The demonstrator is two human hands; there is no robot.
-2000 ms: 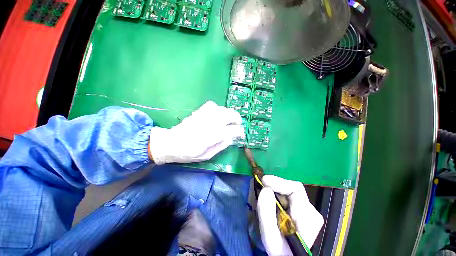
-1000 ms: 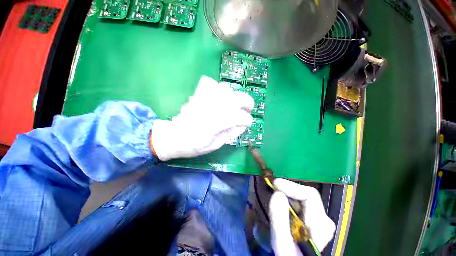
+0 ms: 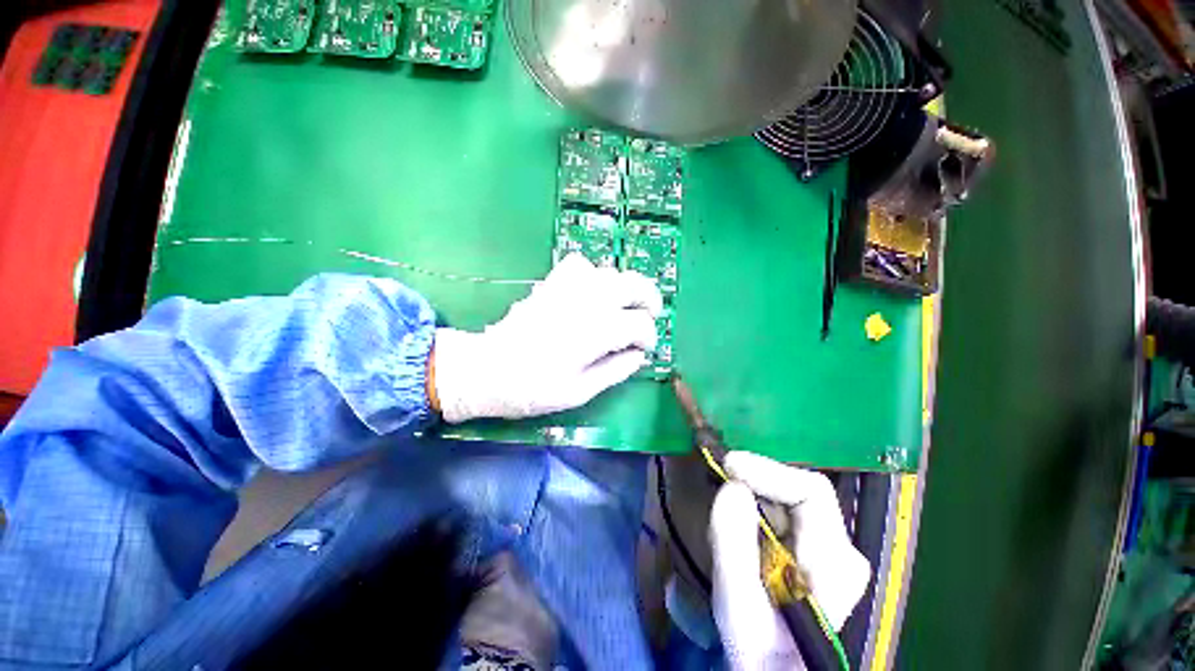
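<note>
A green PCB panel [image 3: 620, 210] of several small square boards lies on the green mat, its near part covered by my left hand. My gloved left hand [image 3: 557, 344] rests over the near boards with fingertips together. A thin solder wire [image 3: 406, 266] trails left across the mat from this hand; its end at the fingertips is hidden. My gloved right hand [image 3: 790, 557] holds the soldering iron [image 3: 704, 433] by its yellow grip. The iron's tip is at the near right corner of the panel.
A round fume hood [image 3: 682, 66] overhangs the panel's far end. A fan [image 3: 835, 112], soldering stand [image 3: 900, 249] and black tweezers [image 3: 830, 269] are to the right, near a yellow marker [image 3: 878, 326]. Other panels [image 3: 358, 29] lie far left. A red tray [image 3: 53, 197] holds one. A conveyor [image 3: 1029, 341] runs right.
The panel and the rest of the scene have shifted left in view. My left hand has moved slightly relative to the boards. The iron's tip is now at the near right corner.
</note>
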